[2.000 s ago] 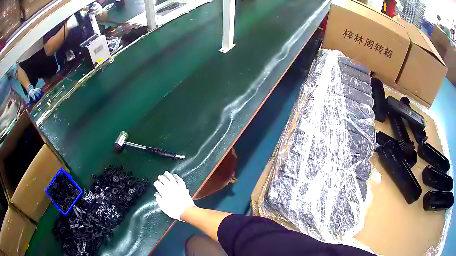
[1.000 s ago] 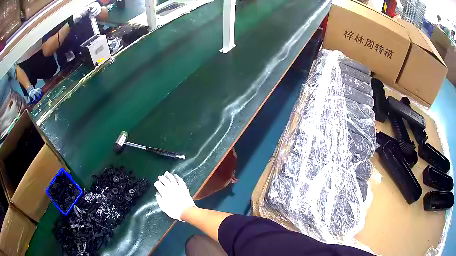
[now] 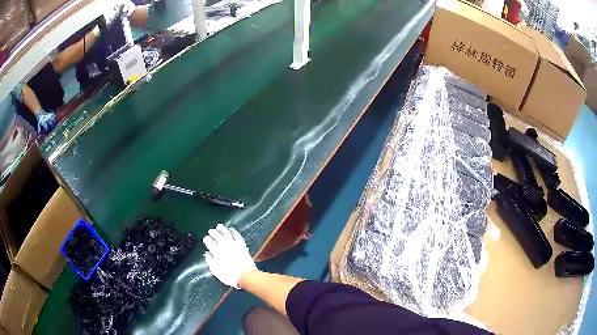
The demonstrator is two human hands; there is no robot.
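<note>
My right hand (image 3: 227,255), in a white glove, rests on the bench's near edge with its fingers spread and nothing visible in it. My left hand is not in view. A heap of small black plastic parts (image 3: 131,275) lies on the green bench, left of my right hand. A blue-rimmed bin (image 3: 85,250) filled with black parts stands at the heap's left side. A hammer (image 3: 199,193) with a silvery head and dark handle lies beyond the heap, its handle end near my fingertips.
Open cartons (image 3: 49,242) stand at the far left. A white post (image 3: 300,36) rises from the bench. At right, film-wrapped black units (image 3: 425,196) and loose black housings (image 3: 524,222) lie on cardboard before a closed carton (image 3: 481,55). Another person's gloved hand (image 3: 46,121) shows at upper left.
The other person's arms at upper left have shifted slightly. My right hand stays in place, and the heap, bin and hammer look unchanged.
</note>
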